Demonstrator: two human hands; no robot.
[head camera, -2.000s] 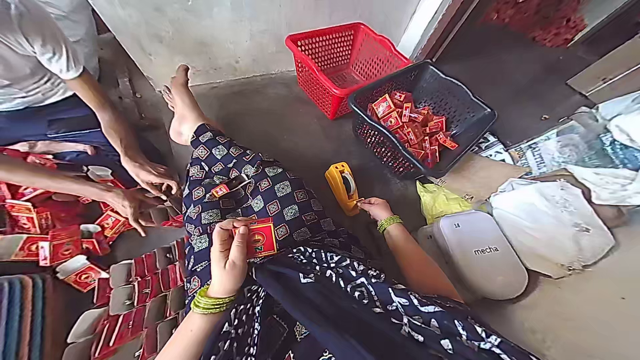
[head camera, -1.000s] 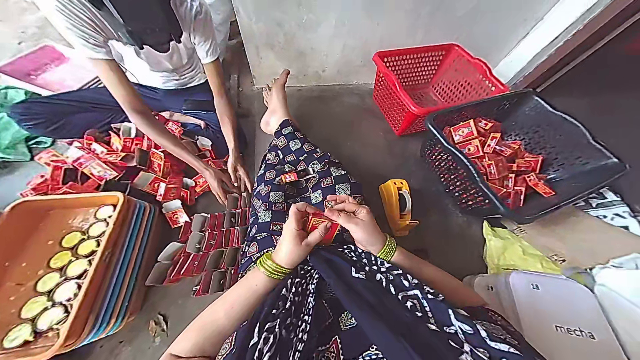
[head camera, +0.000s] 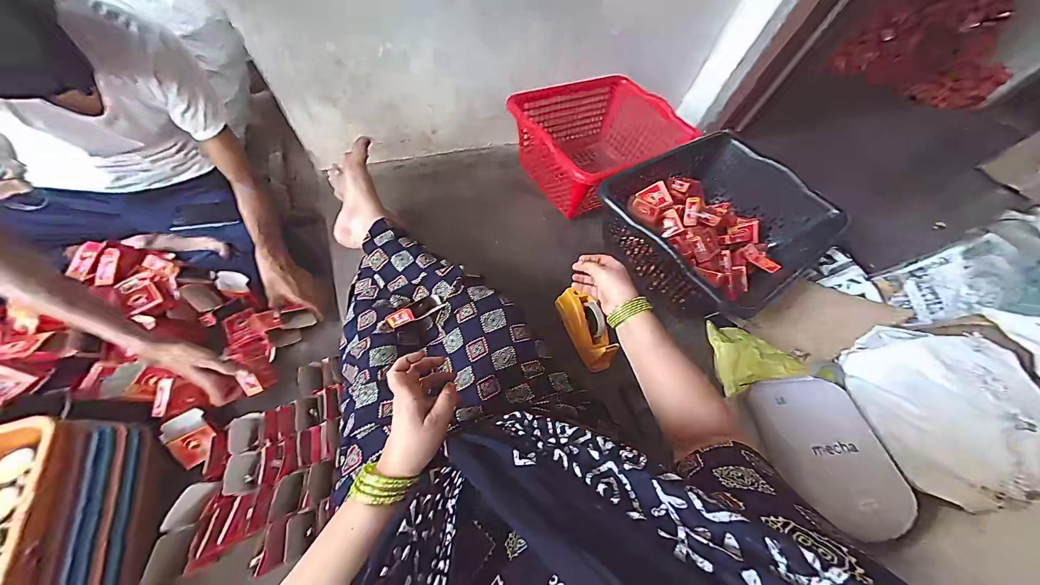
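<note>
My left hand (head camera: 422, 406) hangs over my patterned lap with its fingers apart and holds nothing. A small red box (head camera: 400, 318) lies on my leg just beyond it. My right hand (head camera: 603, 280) is at the far end of a yellow tape dispenser (head camera: 587, 329) on the floor, its fingers loosely curled; I see nothing in them. Several small red boxes (head camera: 699, 236) lie in a black plastic basket (head camera: 812, 211) past that hand. Rows of red boxes with open flaps (head camera: 280, 455) stand on the floor left of my leg.
An empty red plastic basket (head camera: 544, 154) stands by the wall. At left, a co-worker's hands (head camera: 288, 284) reach among loose red boxes (head camera: 138, 292). Stacked trays (head camera: 97, 496) are at the lower left. A grey lid-like object (head camera: 829, 455) and white bags (head camera: 934, 414) lie at right.
My hands, together on a red box one second ago, have come apart. That box is out of my left hand, and my right hand has moved to the tape dispenser.
</note>
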